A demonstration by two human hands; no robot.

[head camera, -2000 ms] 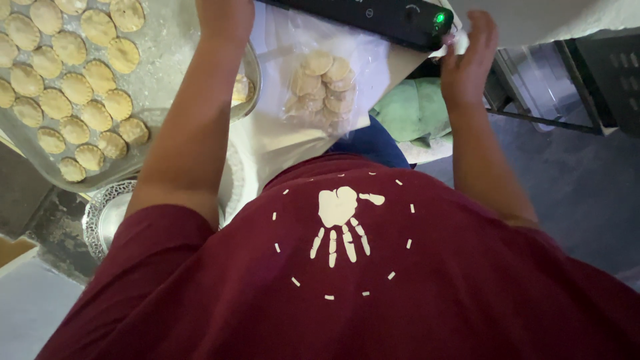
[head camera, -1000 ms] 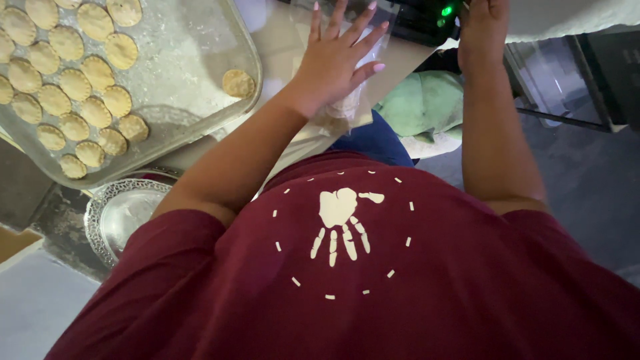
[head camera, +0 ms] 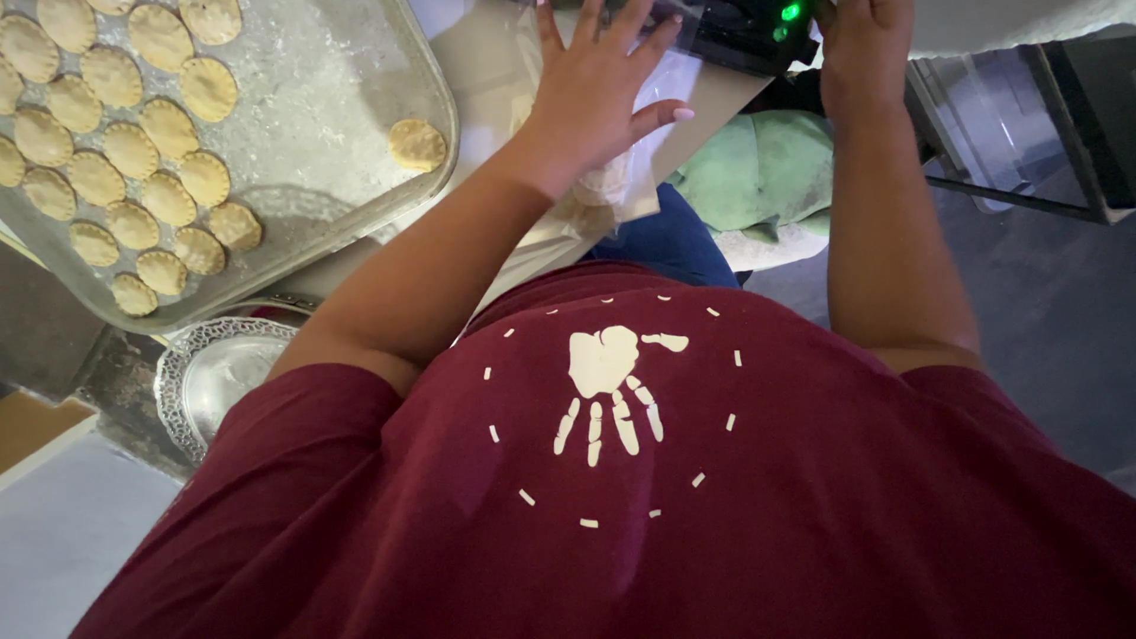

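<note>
My left hand (head camera: 599,89) lies spread, palm down, over a clear plastic bag (head camera: 590,209) that holds round dough pieces, mostly hidden beneath hand and wrist. At the top edge is a black device (head camera: 741,35) with green lights, probably a vacuum sealer; part of the bag reaches it. My right hand (head camera: 870,53) is at the right end of this device, its fingers partly cut off by the frame, so its grip is unclear. To the left, a metal baking tray (head camera: 328,253) bears many round, crimped dough pieces (head camera: 129,151) and a single one (head camera: 417,145) near its right rim.
Below the tray stands a silver plate with an ornate openwork rim (head camera: 177,382). A green plush-like cushion (head camera: 759,169) rests on a pale seat under the table's right edge. Farther right are clear plastic containers (head camera: 976,124) in a dark-framed rack. White textured material (head camera: 1003,22) borders the top right.
My left hand has come down from the device's left end onto the bag, covering the dough pieces seen earlier. My right hand has stayed near the device's right end.
</note>
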